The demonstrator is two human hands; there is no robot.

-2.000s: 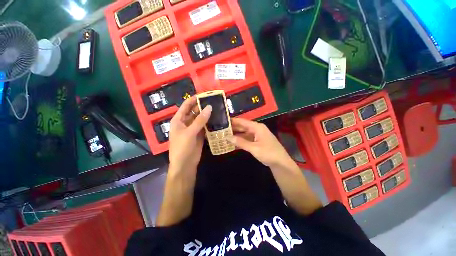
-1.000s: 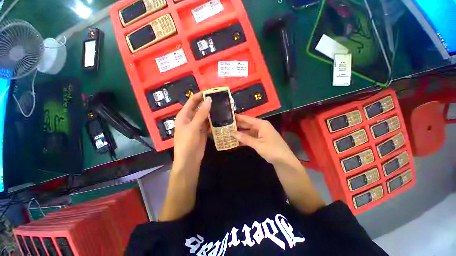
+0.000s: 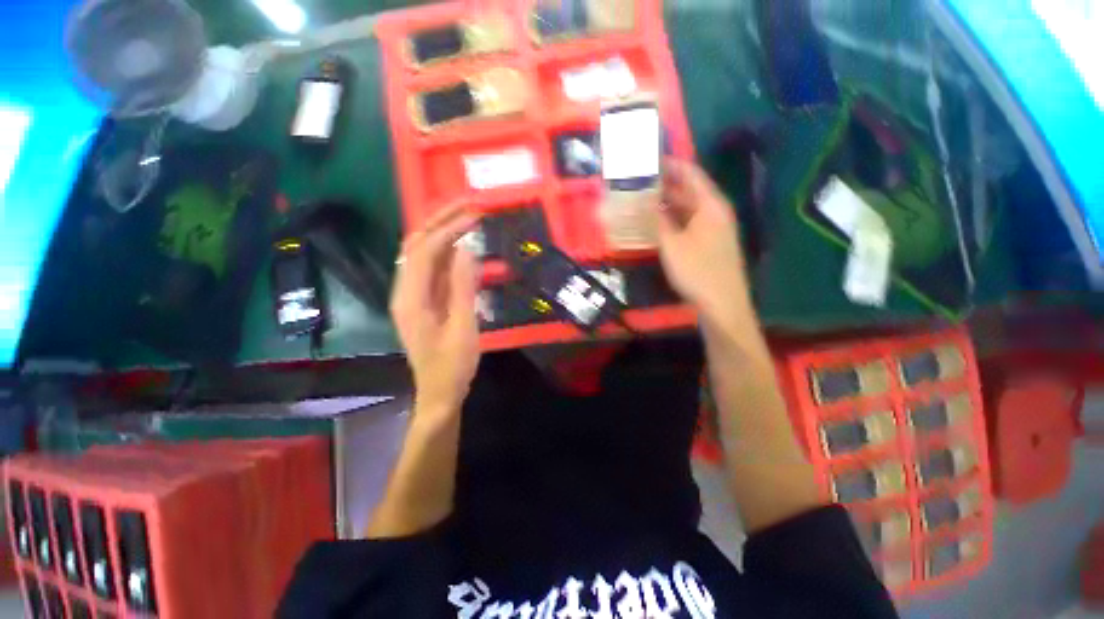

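Note:
The picture is blurred. My right hand (image 3: 702, 236) holds a gold keypad phone (image 3: 632, 175) by its right edge, over the right column of the red phone tray (image 3: 400, 115); its screen is lit white. My left hand (image 3: 438, 290) is at the tray's lower left, fingers apart, with nothing seen in it. A black phone lying back side up (image 3: 567, 288) rests slantwise across the lower slots, between my hands. Two gold phones, face up, lie in upper left slots. White label slips (image 3: 499, 168) lie in other slots.
Left of the tray are a black device with a white label (image 3: 317, 109), another black phone (image 3: 294, 288), a dark scanner (image 3: 345, 254) and a fan (image 3: 136, 48). Right are paper slips (image 3: 866, 260) on a green-edged mat. Red tray stacks stand lower left (image 3: 242, 520) and right (image 3: 793, 399).
The gold phone has moved up and right in my right hand, and its screen is now lit. My left hand has let go of it. A black phone now lies slantwise; the view has shifted.

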